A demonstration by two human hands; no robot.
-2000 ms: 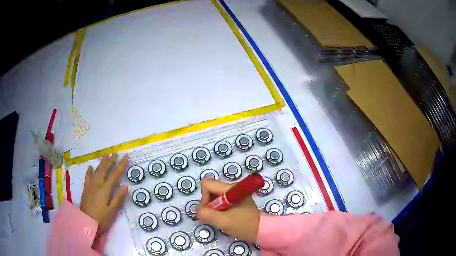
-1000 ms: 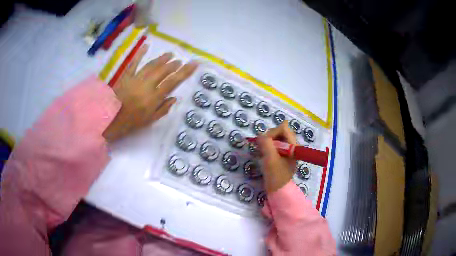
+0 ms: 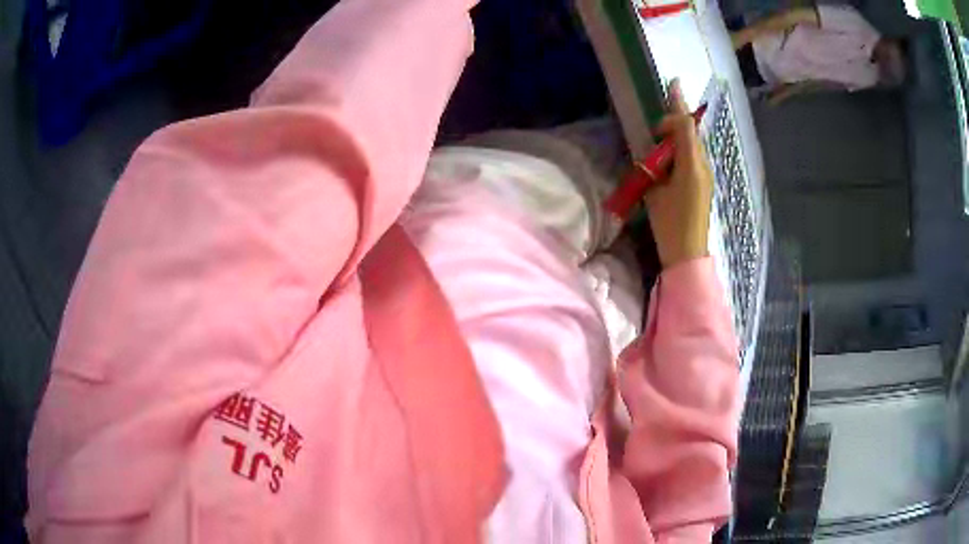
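Observation:
My right hand (image 3: 683, 197) holds the red marker pen (image 3: 644, 179) at the near edge of the white table, its tip pointing up and right. The tray of round parts (image 3: 733, 181) shows at a steep angle as dark rows just beyond the hand. The parts are too small and skewed to tell apart. My left hand is out of the picture; only its pink sleeve (image 3: 351, 96) shows, running up to the top edge.
Stacked trays (image 3: 774, 425) stand at the lower right beside the table (image 3: 680, 53). A person in a light top (image 3: 823, 48) is at the upper right. A blue object (image 3: 64, 85) is at the upper left. My pink jacket fills much of the view.
The view has swung and tilted sharply towards my body. The tray has moved to the right and looks foreshortened. My left hand has left the picture; the marker stays in my right hand.

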